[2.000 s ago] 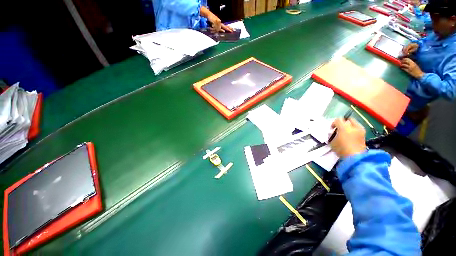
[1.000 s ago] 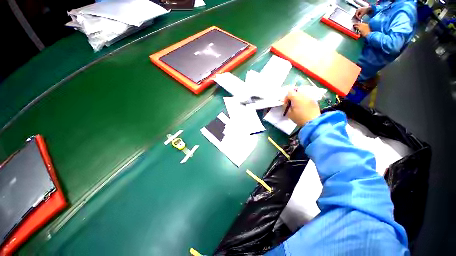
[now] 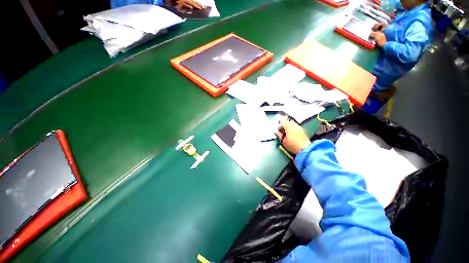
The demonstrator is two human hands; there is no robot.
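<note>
My right hand, in a blue sleeve, is at the lower right edge of a loose pile of white release liners on the green bench. A dark, thin tool like tweezers shows in its fingers, partly hidden by the hand. A liner sheet with a black block lies at the pile's near left. I cannot tell whether my fingers also hold a liner. My left hand is not in view.
Covers on red-orange pads lie on the belt and at far left. A bare foam pad lies beyond the liners. A black waste bag holds white sheets. A small yellow item is taped down. Other workers' hands show at the top and right.
My right hand has moved left and nearer along the pile's edge, and some liners have shifted. The camera view has also turned, moving the scene in the picture.
</note>
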